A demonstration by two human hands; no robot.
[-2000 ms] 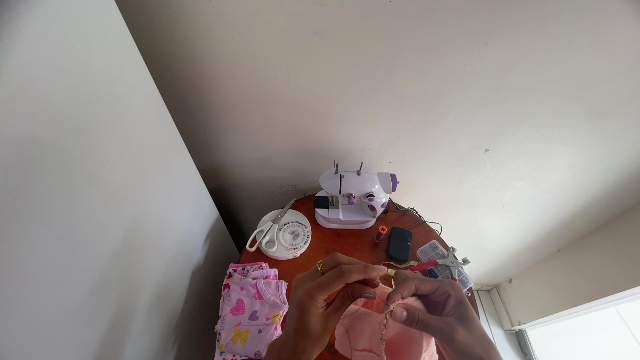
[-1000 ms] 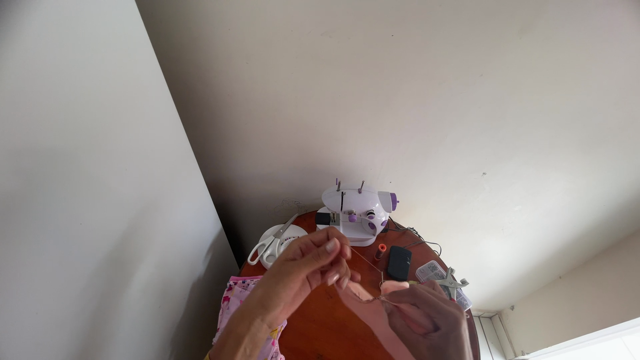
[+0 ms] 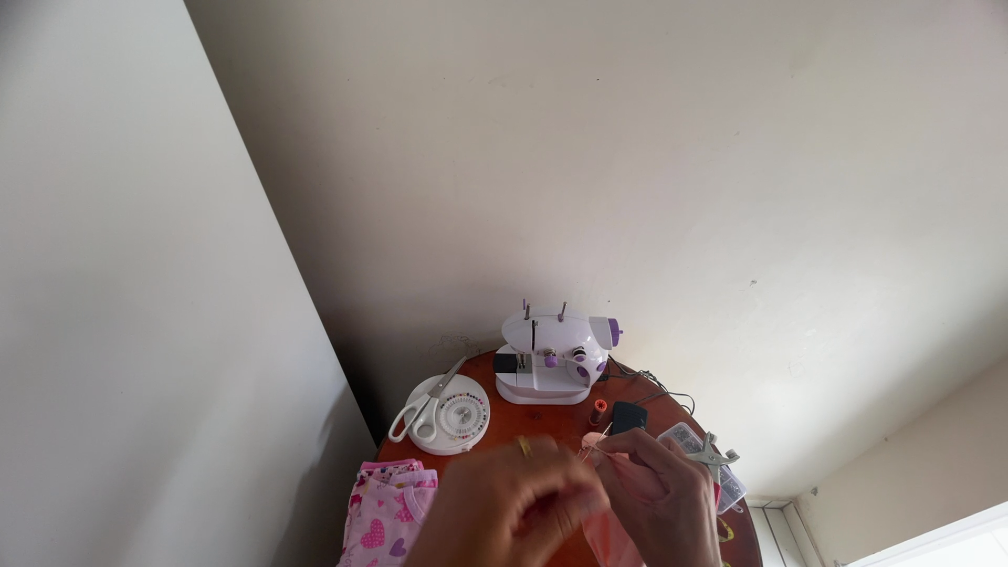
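Note:
My right hand (image 3: pixel 657 492) pinches the gathered edge of a peach fabric piece (image 3: pixel 606 535) between thumb and fingers. My left hand (image 3: pixel 520 500), blurred and wearing a ring, is beside it with its fingers curled; whether it holds a needle or thread cannot be told. Thin strands show near the right fingertips. Behind the hands stands a white and purple mini sewing machine (image 3: pixel 555 354). A spool of red-orange thread (image 3: pixel 598 411) and a dark foot pedal or box (image 3: pixel 628 417) lie just beyond the right hand.
White-handled scissors (image 3: pixel 429 409) rest on a round white stand beside a pin wheel (image 3: pixel 463 417). Folded pink heart-print clothes (image 3: pixel 386 512) lie at the left. Snap pliers (image 3: pixel 711 457) and clear plastic cases (image 3: pixel 732 488) are at the right. Black cable (image 3: pixel 657 383) runs behind; walls enclose the round table (image 3: pixel 543 421).
My left hand rose away from the fabric, with thread stretched between the hands a second ago, and is now back close to my right hand. The right hand still grips the peach fabric.

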